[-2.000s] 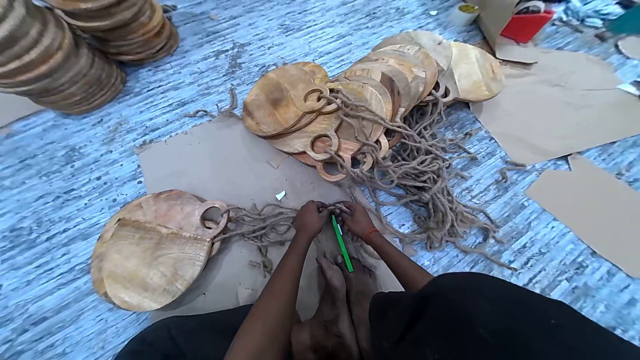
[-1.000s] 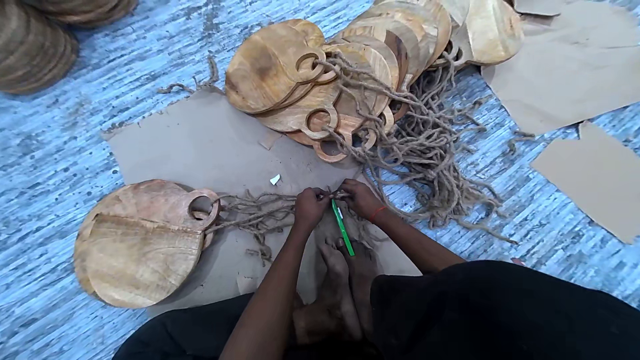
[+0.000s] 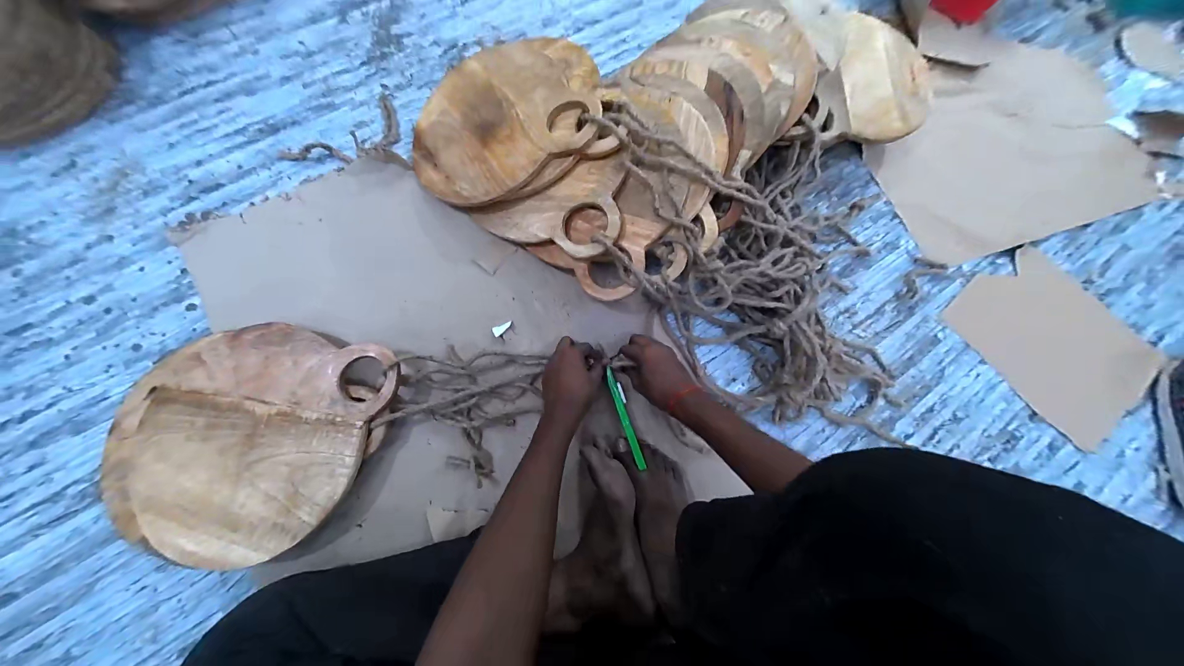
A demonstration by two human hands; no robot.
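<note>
My left hand [image 3: 571, 375] and my right hand [image 3: 655, 368] are close together above my feet, fingers closed on the ends of brown jute cords [image 3: 476, 387]. Those cords run left to the ring handle of a round wooden board [image 3: 236, 453], which lies on others. Just below my fingers a slim green tool [image 3: 625, 421], its kind unclear, points down toward my feet; what holds it is hidden. Beyond my hands lies a row of overlapping round wooden boards [image 3: 499, 120] with ring handles, and a tangle of jute cords [image 3: 777, 305] hangs from them onto the floor.
A cardboard sheet [image 3: 305, 259] lies beneath the boards and my feet, with a small white scrap [image 3: 501, 329] on it. More cardboard [image 3: 1017, 157] and a cut piece [image 3: 1054, 347] lie at the right. Stacked round boards [image 3: 51, 74] stand at the upper left, and a red object [image 3: 964, 9] at the top right.
The view has shifted a little. My hands remain together at the cords, with the green tool below them; nothing else has plainly moved.
</note>
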